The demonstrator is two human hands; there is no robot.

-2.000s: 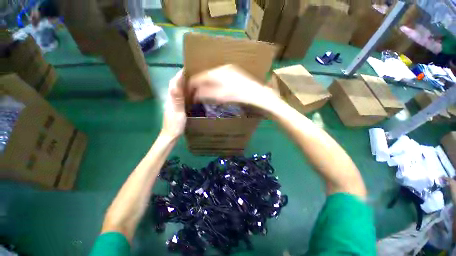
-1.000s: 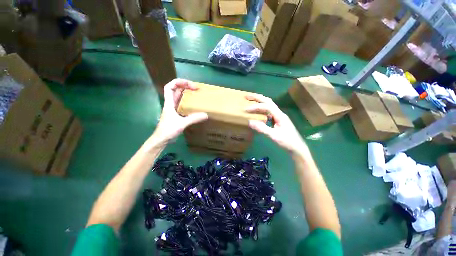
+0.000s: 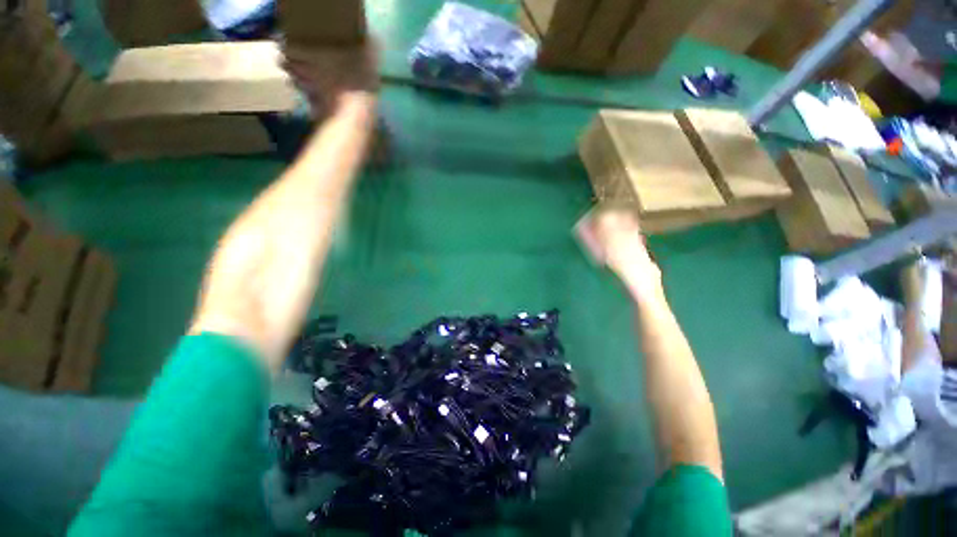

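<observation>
A closed small brown carton (image 3: 645, 163) lies on the green bench right of centre, beside another closed carton (image 3: 740, 157). My right hand (image 3: 611, 236) is blurred at its near corner, with fingers apart and nothing visibly held; whether it touches the carton is unclear. My left hand (image 3: 331, 79) is blurred and reaches far forward to the lower end of an upright brown carton (image 3: 323, 21), cut off by the top edge. Its fingers are not clear enough to show a grip. A heap of coiled black cables (image 3: 430, 420) with whitish ends lies nearest me.
A brown box (image 3: 199, 84) lies at the far left, a large carton (image 3: 52, 304) at the left edge. A bubble-wrapped item (image 3: 474, 47) lies at the far side. More closed cartons (image 3: 824, 194), a metal frame (image 3: 819, 63), white wrap (image 3: 860, 325) and another person's arm (image 3: 915, 325) are at right.
Both hands have left the closed carton, which has moved from the centre to the right beside the others. My left hand has reached far forward; the view has shifted.
</observation>
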